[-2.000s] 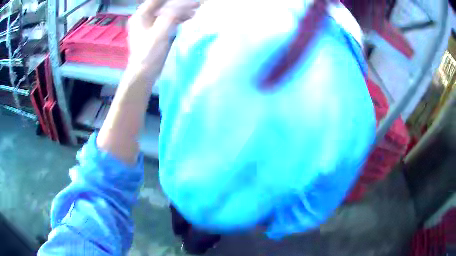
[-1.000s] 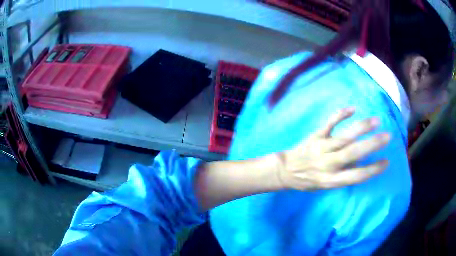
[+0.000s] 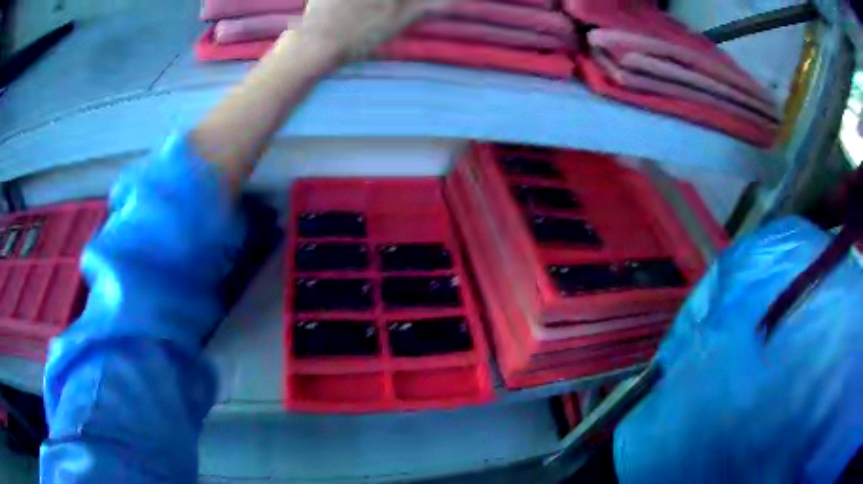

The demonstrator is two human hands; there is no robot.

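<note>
My left hand [image 3: 364, 21] is blurred and partly cut off by the top edge. It is over the front of a pink tray stack [image 3: 492, 36] on the upper shelf; its fingers and whether it grips a tray are unclear. Below, a red compartment tray [image 3: 338, 383] lies on the lower shelf, with black tablet-like devices [image 3: 333, 337] in several pockets; its front pockets and some at the back hold none. My right hand is out of the picture.
A tray stack with black devices in the top tray [image 3: 615, 203] stands beside the single tray. Another pink tray [image 3: 43, 284] is at left. A person in a blue smock [image 3: 733, 369] is at lower right, near the metal post [image 3: 804, 161]. More pink trays [image 3: 677, 71] lie upper right.
My left hand has moved from the person's back up to the upper shelf. The view has shifted right along the shelves, and the person now shows only at the right.
</note>
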